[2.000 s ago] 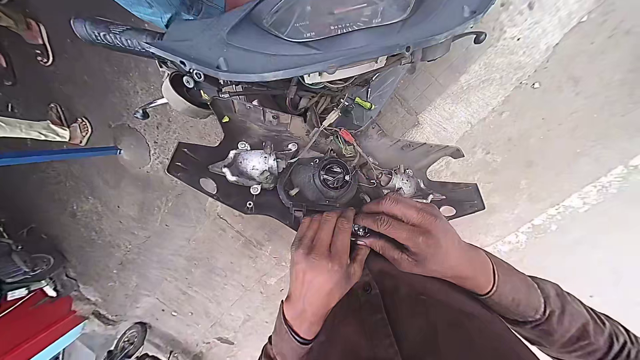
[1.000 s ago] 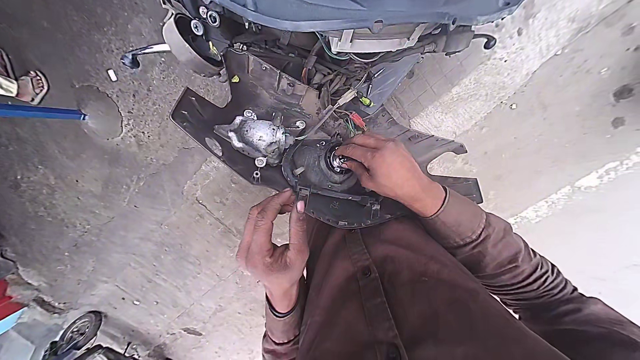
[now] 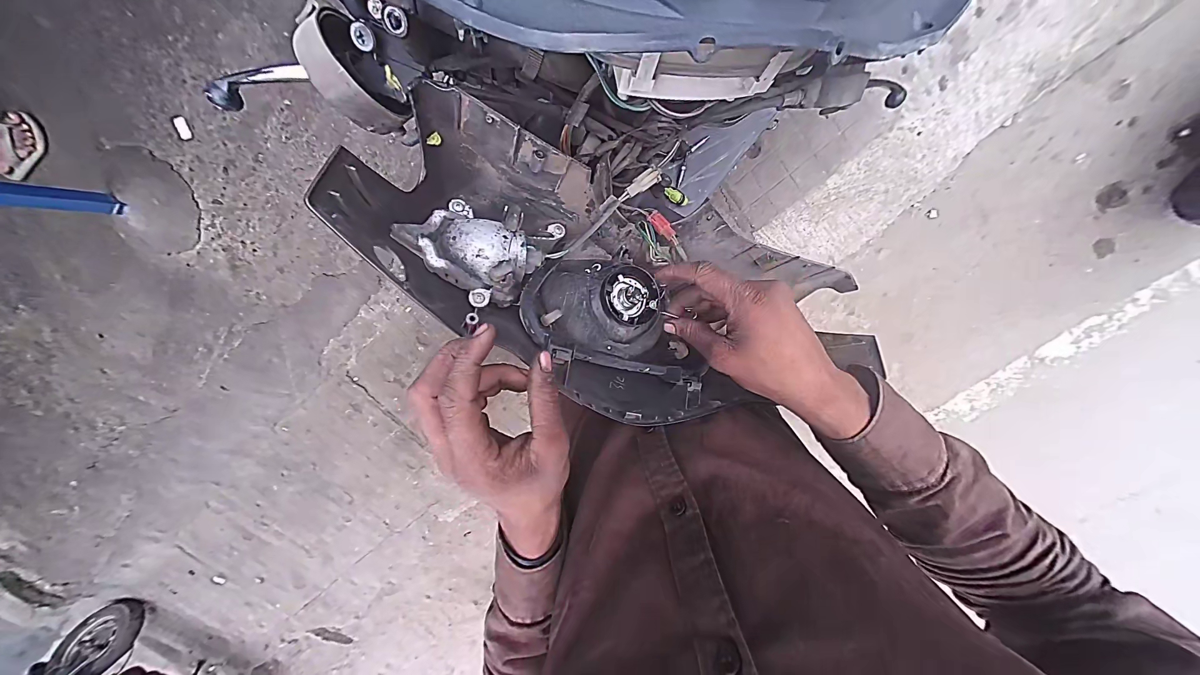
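A dark plastic front fairing (image 3: 506,328) lies inner side up between my body and the motorcycle. At its middle sits a round black headlight housing (image 3: 591,323) with a metal bulb holder (image 3: 632,295) in its opening. My right hand (image 3: 750,328) is at the right rim of that opening, thumb and fingers bent towards it; whether they pinch something small is unclear. My left hand (image 3: 497,412) is beside the fairing's near left edge, fingers apart and holding nothing. A silvery lamp housing (image 3: 473,253) is fixed on the left. A red connector (image 3: 662,226) with wires lies just behind the headlight.
The motorcycle's blue-grey handlebar cover (image 3: 703,23) spans the top, with a brake lever (image 3: 253,82) at left. Loose wiring (image 3: 609,141) hangs beneath it. A blue pole (image 3: 61,199) and a person's sandalled foot (image 3: 21,145) are at far left, a wheel (image 3: 94,642) at lower left.
My hands were together at the fairing's near edge; they have moved apart. My right hand went to the bulb opening, then drew back to its right rim, leaving the metal bulb holder visible.
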